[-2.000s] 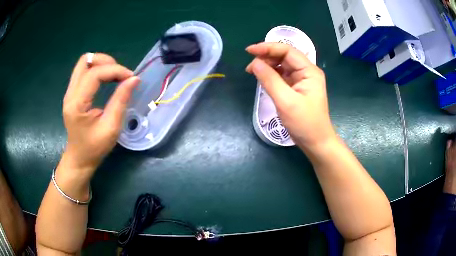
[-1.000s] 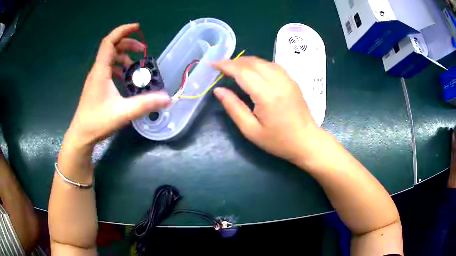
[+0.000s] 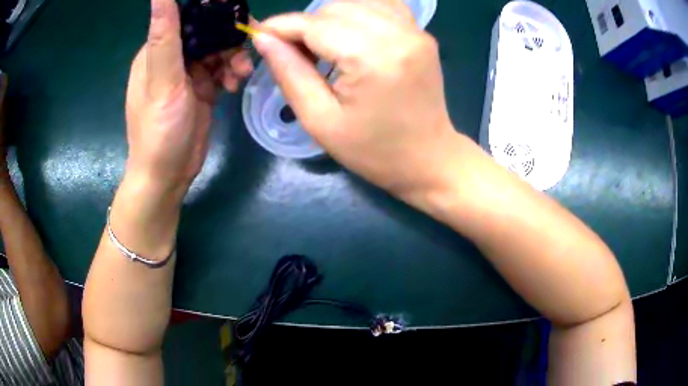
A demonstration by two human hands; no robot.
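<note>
My left hand (image 3: 177,98) holds the small black fan (image 3: 213,29) upright at the top edge of the picture. My right hand (image 3: 362,90) pinches the yellow wire (image 3: 246,29) between thumb and forefinger, against the fan's right side. The translucent housing (image 3: 273,124) lies on the bench beneath and behind my right hand; its round well end shows and most of its middle is hidden. The white cover (image 3: 530,98) lies to the right with its slotted vents up.
The green bench (image 3: 392,249) has a curved front edge. A coiled black cable (image 3: 283,294) lies at that edge, its metallic end (image 3: 386,326) to the right. White and blue boxes (image 3: 641,30) stand at top right. Another person's arm (image 3: 30,264) is at the left.
My left hand has raised the fan to the top edge and turned it. My right hand has moved left and taken the yellow wire to the fan. The view has shifted, so bench things appear further right.
</note>
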